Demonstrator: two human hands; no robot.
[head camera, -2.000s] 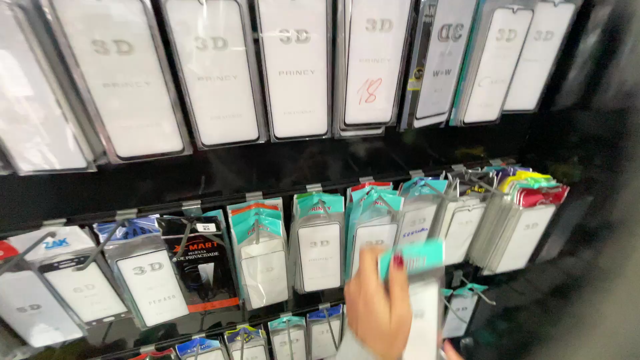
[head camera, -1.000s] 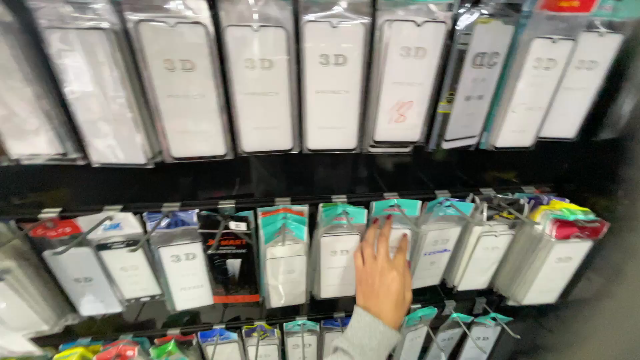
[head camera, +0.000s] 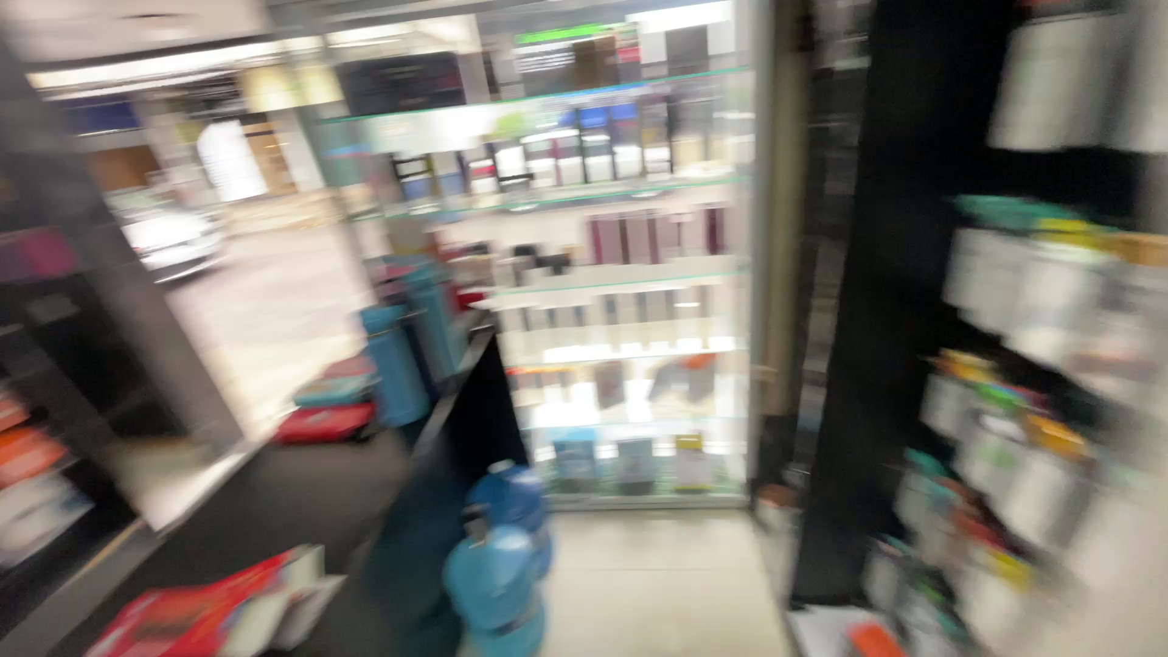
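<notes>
Neither of my hands shows in the head view now, so what they hold or touch is hidden. The whole picture is blurred by motion. On the right, flat packets (head camera: 1022, 274) hang in rows from a black display wall (head camera: 849, 365). At the lower left, a red packet with several pale ones (head camera: 201, 602) lies on a dark counter (head camera: 338, 493).
A lit glass-shelved cabinet (head camera: 630, 283) with boxes stands ahead. Blue water jugs (head camera: 497, 575) stand on the pale tiled floor (head camera: 657, 584) beside the counter. A blue cylinder (head camera: 394, 365) and red bundle (head camera: 326, 422) rest on the counter; a car (head camera: 169, 233) is outside.
The view has swung far from the packet wall to the shop interior. The hand seen at the hanging packets one second ago is out of view.
</notes>
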